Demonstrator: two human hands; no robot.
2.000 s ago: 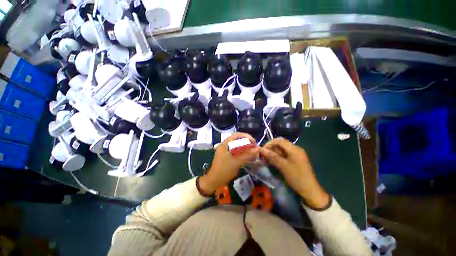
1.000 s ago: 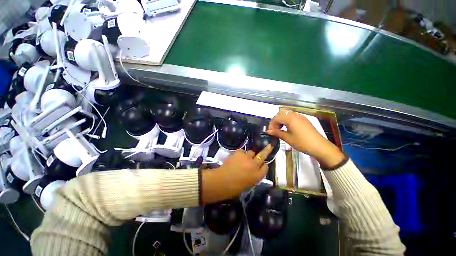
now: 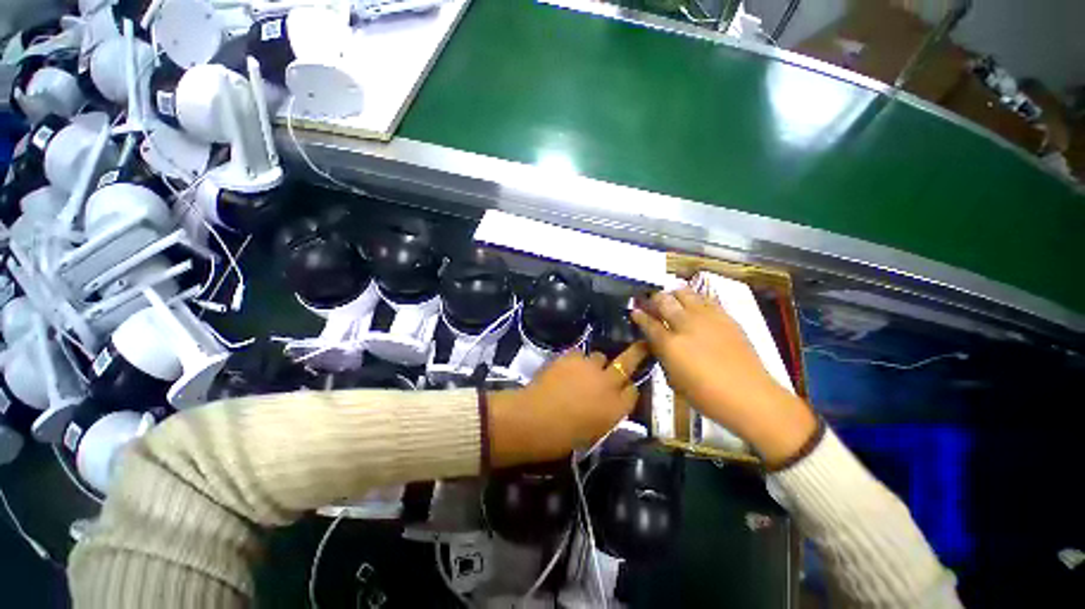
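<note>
Black camera heads on white bodies stand in two rows, such as this camera head in the back row. At the back row's right end, my left hand is mostly curled, its ringed index finger reaching against a dark head. My right hand bends over the same head from the right, thumb and fingertips close together at its top, beside a tiny pale spot. My hands hide most of this head. I cannot tell whether either hand holds a small piece. Another black camera head stands in the front row.
A pile of white-and-black cameras lies at left. A green conveyor belt with a metal rail crosses behind the rows. A long white strip lies before the rail. An open carton tray with white sleeves is at right, partly under my right arm.
My hands moved from near my body, where they held a red-and-white piece, to the back row's right end. Over the last second, my right hand turned and closed in over the head.
</note>
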